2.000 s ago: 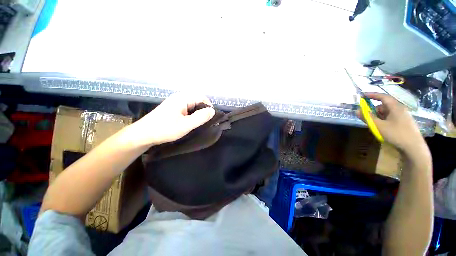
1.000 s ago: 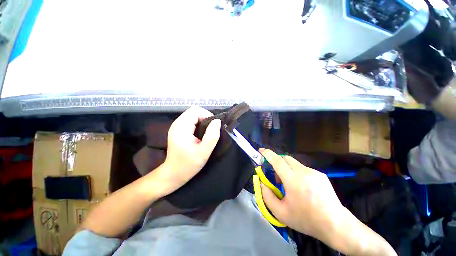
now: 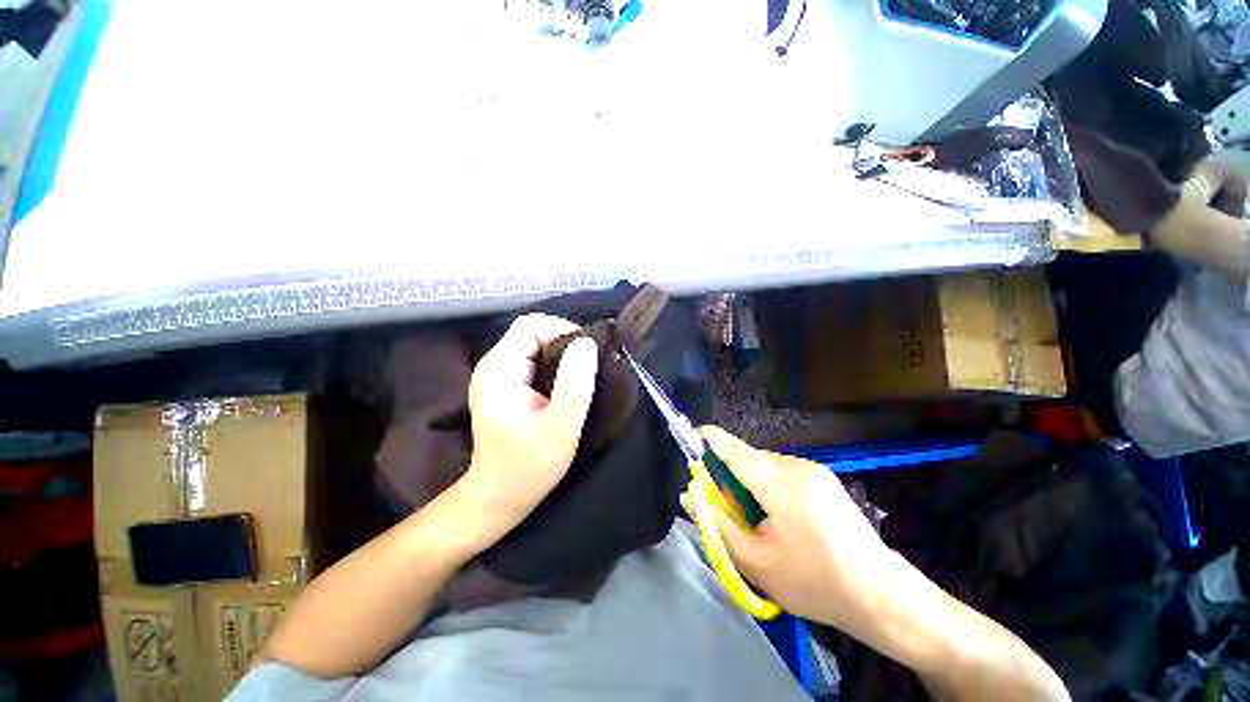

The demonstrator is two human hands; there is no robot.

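The black garment body (image 3: 583, 494) lies on my lap below the table edge. My left hand (image 3: 532, 409) pinches its upper part, where brown fabric shows. A brown zipper end (image 3: 639, 314) sticks up just right of my left fingertips, near the table edge. My right hand (image 3: 795, 528) holds the fabric scissors (image 3: 718, 538) by the yellow and green handle loops. The blades look closed or nearly so, and their tips are at the fabric just below the zipper end. Whether cloth lies between the tips cannot be told.
The white table (image 3: 357, 151) has a ruler tape along its front edge. Small snips (image 3: 916, 155) lie beside the machine (image 3: 946, 69). A black phone (image 3: 193, 550) rests on a cardboard box (image 3: 206, 466) at left. Another person's arm (image 3: 1204, 226) shows at far right.
The right hand has brought the scissors from above the table's right side to the fabric. The blades have since closed. The left hand has drawn the fabric lower and turned it; the view has shifted.
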